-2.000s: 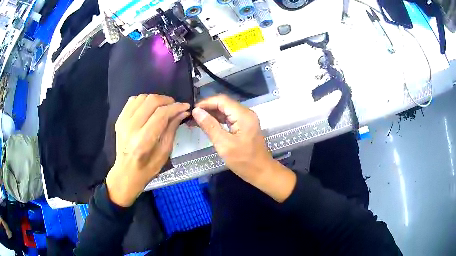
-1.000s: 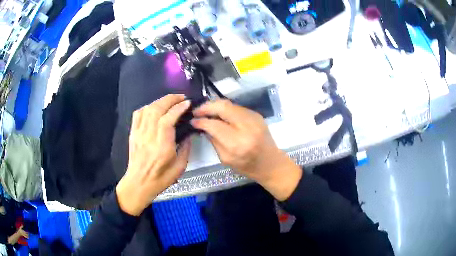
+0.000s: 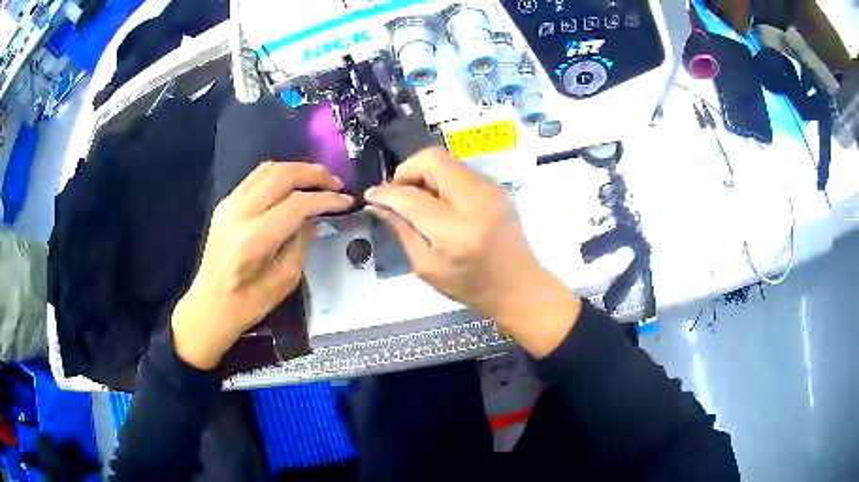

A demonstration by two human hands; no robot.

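A large black cloth panel [image 3: 259, 136] lies at the left end of the white overlock machine [image 3: 330, 47], under purple-pink light by the dark metal presser foot [image 3: 363, 118]. My left hand [image 3: 259, 254] pinches the panel's edge between thumb and fingers just in front of the foot. My right hand [image 3: 461, 235] pinches the same edge; both hands' fingertips nearly touch. The fingers hide most of the held edge. More black cloth [image 3: 122, 216] is piled left of my left hand.
Tension dials [image 3: 482, 64] and a black control panel [image 3: 584, 47] are on the machine. Black scraps [image 3: 617, 249] lie right of my right hand. A printed scale [image 3: 396, 348] runs along the table's front edge. A blue crate [image 3: 301, 428] is below.
Both hands stay pinching the cloth edge, now closer to the foot. The view has shifted, showing more of the control panel. A round dark hole in the table now shows between the hands.
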